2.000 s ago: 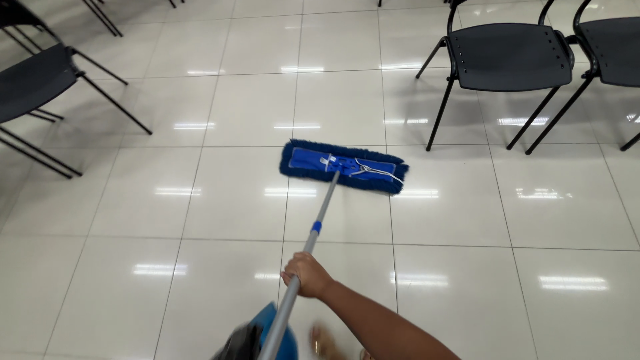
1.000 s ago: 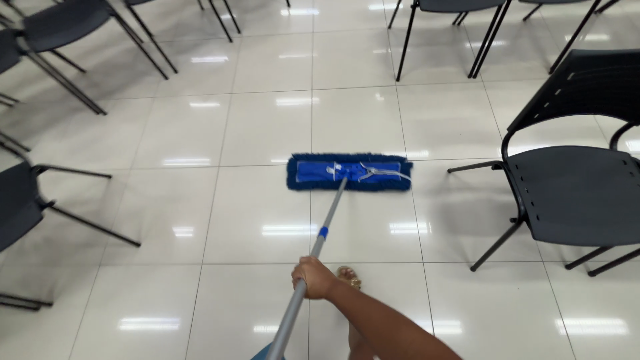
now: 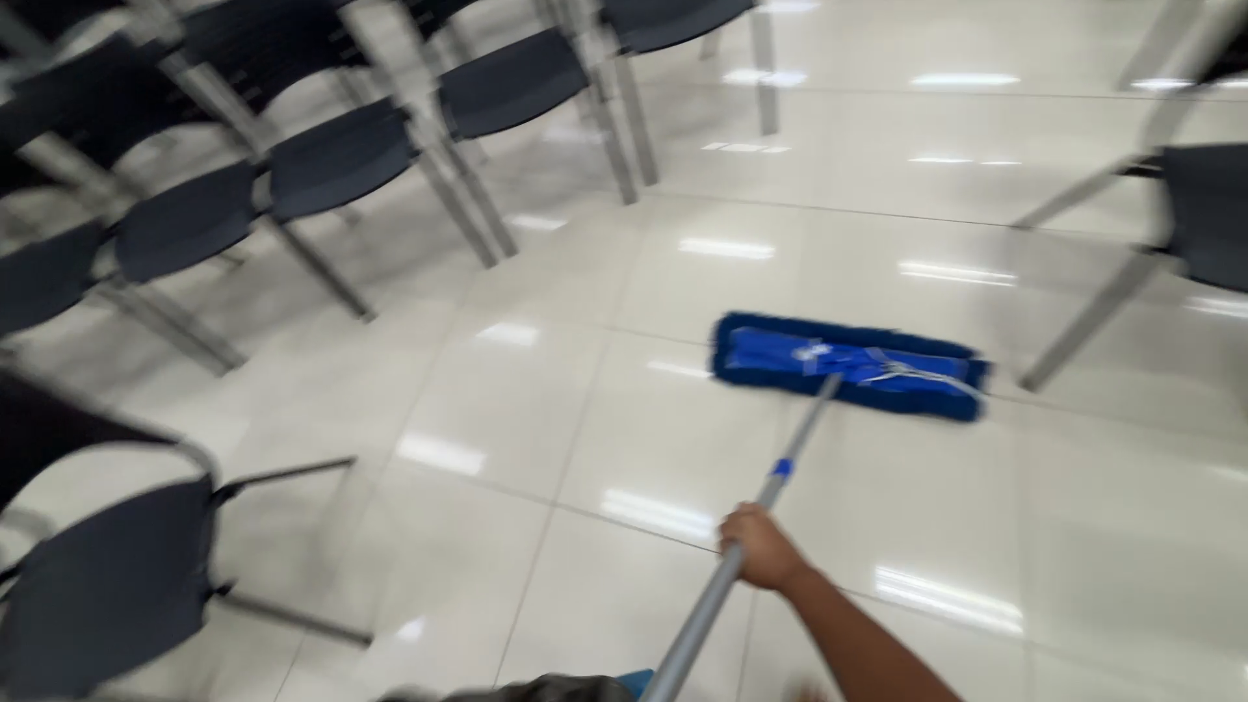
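Observation:
My right hand (image 3: 762,548) is closed around the grey metal handle (image 3: 704,616) of a flat dust mop. Beyond the hand, a blue collar sits on the handle. At the handle's far end the mop head (image 3: 848,366), blue with a dark blue fringe and white ties, lies flat on the glossy tiled floor. My left hand is not in view; the lower end of the handle runs out of the bottom edge, beside some dark cloth and a bit of blue.
A row of dark chairs (image 3: 341,156) with metal legs crosses the upper left. One chair (image 3: 112,585) stands at the lower left, another (image 3: 1209,210) at the right edge, its legs close to the mop head. Pale floor tiles (image 3: 468,546) reflect ceiling lights.
The view has turned and moved along, with more chairs now on the left. My right hand keeps its hold on the handle, and the mop head stays on the floor ahead.

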